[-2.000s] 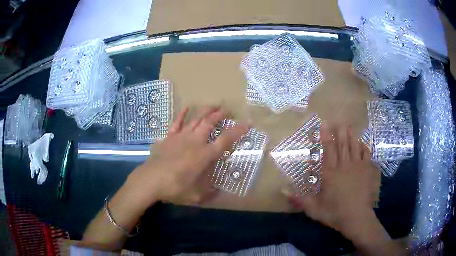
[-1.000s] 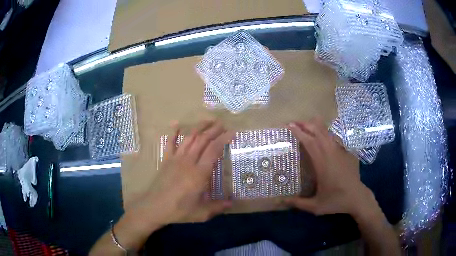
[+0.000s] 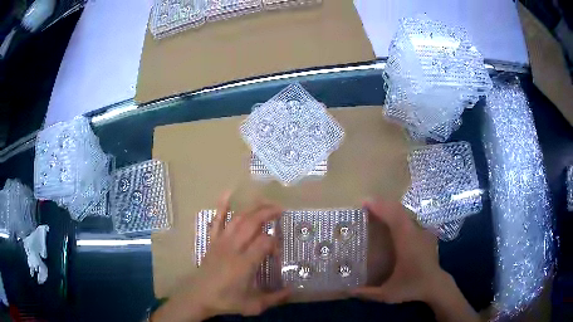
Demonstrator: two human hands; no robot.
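Two clear lens plates lie side by side on the cardboard sheet (image 3: 188,151). My left hand (image 3: 235,270) covers most of the left plate (image 3: 205,236), fingers over its top and thumb at its lower right corner. My right hand (image 3: 408,258) grips the right plate (image 3: 325,242) along its right side, fingertips at its top right corner and thumb at its bottom edge. Five round domes show on that plate. A twisted stack of plates (image 3: 292,132) stands on the cardboard just beyond. The lower edge of the left plate is hidden by my left hand.
Plate stacks stand at left (image 3: 69,166) and upper right (image 3: 433,75). Smaller piles lie at left (image 3: 141,196) and right (image 3: 445,182). Bubble wrap (image 3: 518,207) runs down the right. A crumpled white item (image 3: 36,251) lies far left. Beyond the metal rail, plate blocks (image 3: 232,7) sit on cardboard (image 3: 251,56).
The view has shifted, showing more beyond the rail. Since the earliest frame, the two tilted plates have been turned square and brought side by side. Both hands have stayed at them.
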